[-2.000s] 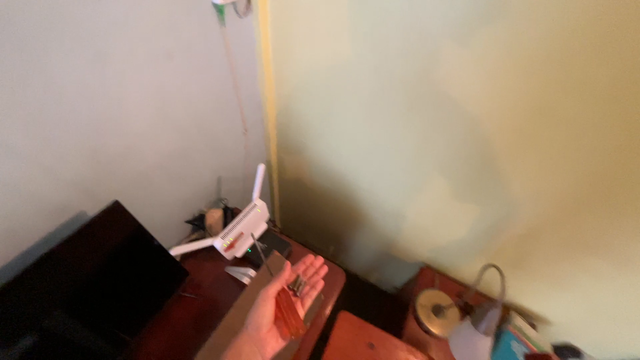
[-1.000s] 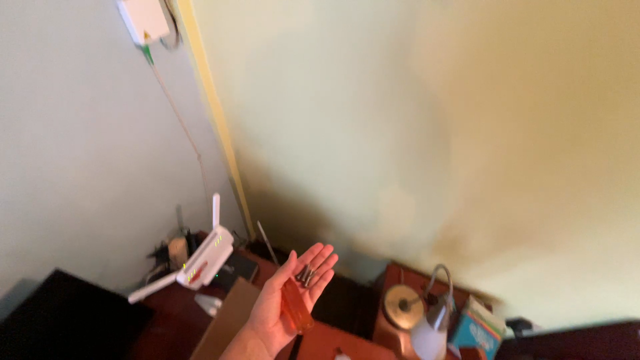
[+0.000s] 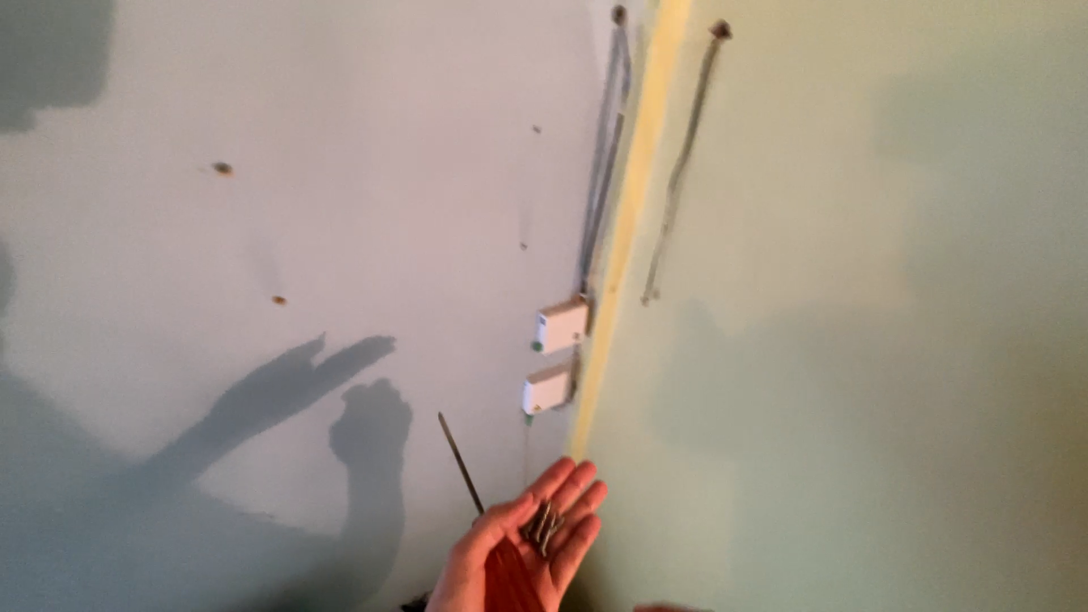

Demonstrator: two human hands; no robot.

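My left hand (image 3: pixel 531 544) is palm up at the bottom centre, its fingers slightly curled around several metal screws (image 3: pixel 544 527) lying in the palm. Under its thumb it also holds a screwdriver with a translucent red-orange handle (image 3: pixel 510 574); the thin metal shaft (image 3: pixel 460 461) sticks out to the upper left. At the bottom edge, right of this hand, a blurred reddish sliver (image 3: pixel 673 608) shows, possibly part of my right hand; its state is hidden.
Two small white boxes (image 3: pixel 562 326) (image 3: pixel 547 389) are on the wall beside the yellow corner strip (image 3: pixel 633 195). Cables (image 3: pixel 605 161) run down to them, and another dark cable (image 3: pixel 684 157) hangs right of the strip. Holes or marks dot the left wall; arm shadows fall on it.
The view has swung up to the wall; the white router, desk and lamp seen before are out of frame. My left hand still holds the screws and screwdriver.
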